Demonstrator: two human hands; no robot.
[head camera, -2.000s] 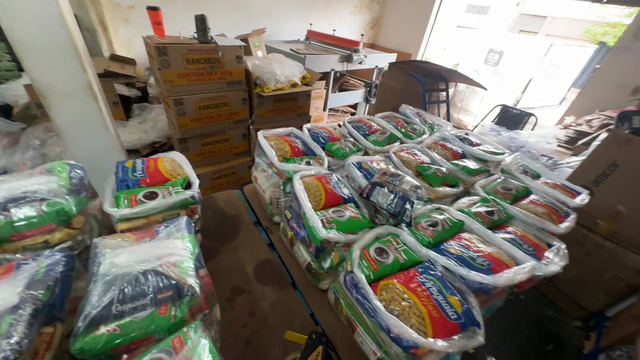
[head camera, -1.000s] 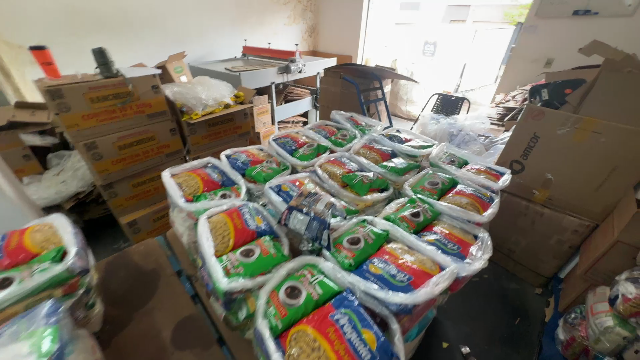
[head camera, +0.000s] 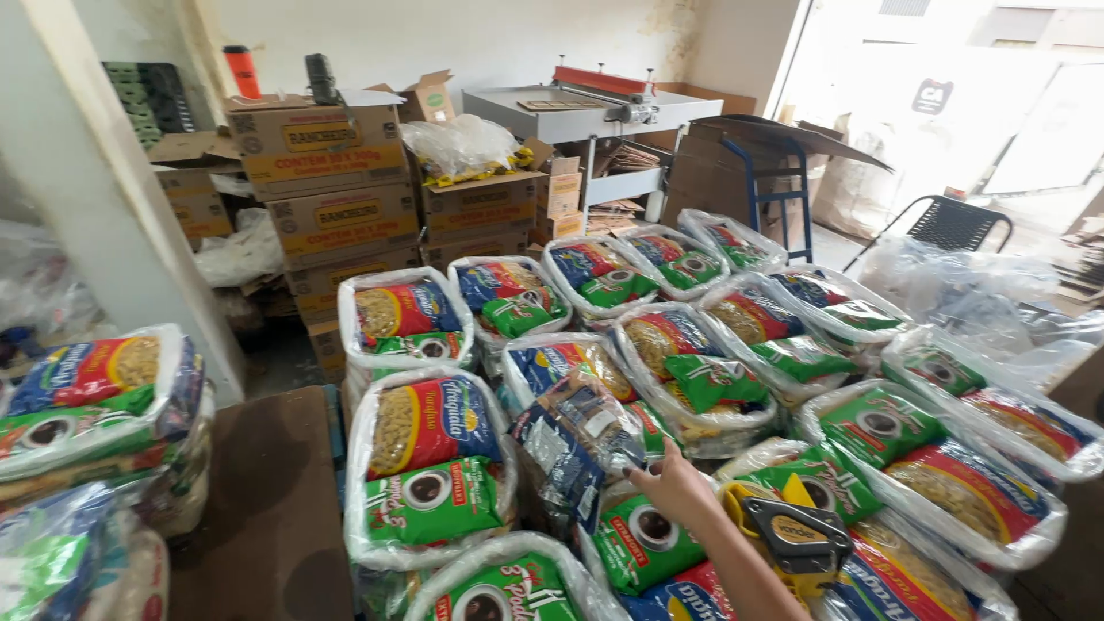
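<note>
My right hand reaches in from the lower right, its fingertips at the lower right edge of a dark blue plastic packet. Whether the fingers grip that edge is not clear. The packet lies tilted across the clear bags of groceries. Green coffee packets and red and blue pasta packets fill the tops of these bags. Just right of my forearm, a yellow and black tape dispenser is over the bags; no fingers show on it. My left hand is out of view.
More filled bags stand at the left, beside a brown tabletop. Behind are stacked cardboard boxes, a white pillar, a grey metal table with a red bar, a black chair and loose clear plastic.
My right hand has come into view and reached the dark blue packet. The tape dispenser, at the bottom edge two seconds ago and unseen one second ago, now shows beside my forearm.
</note>
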